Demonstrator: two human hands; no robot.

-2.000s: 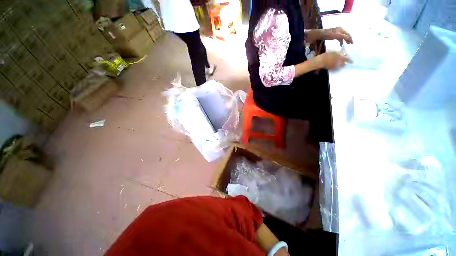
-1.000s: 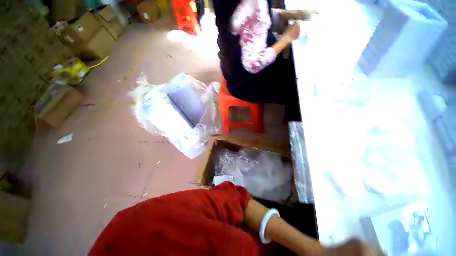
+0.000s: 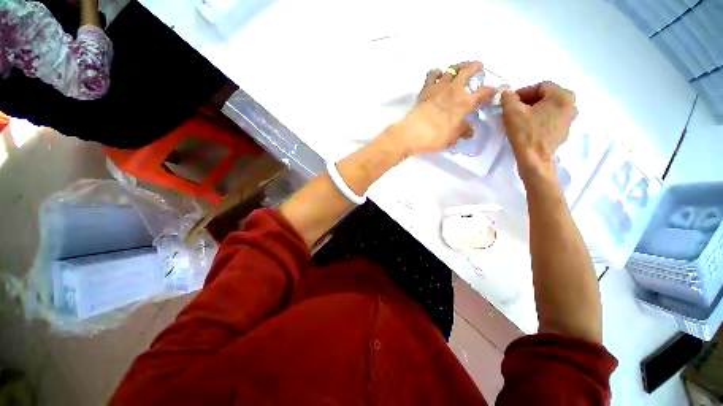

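Observation:
My left hand [image 3: 446,111] lies over a pale moulded tray [image 3: 482,161] on the white table, fingers spread at its upper part. My right hand [image 3: 539,115] pinches a small white part [image 3: 498,97] at the tray's top, beside my left fingertips. The fingers hide much of the part, and glare blurs the tray's hollows. A white rounded device or case [image 3: 468,230] with a thin cable lies on the table nearer to me.
More trays [image 3: 620,202] lie right of my right arm. Stacked trays [image 3: 682,238] and a black phone [image 3: 671,361] are at the right edge. Grey-white ribbed blocks [image 3: 674,32] stand at the far right. An orange stool [image 3: 178,155], a bagged stack [image 3: 107,277] and a person's sleeve [image 3: 59,55] are left.
The view has swung right onto the table. Both hands are now in view over a tray; before, only my left arm showed, its hand blurred at the lower edge.

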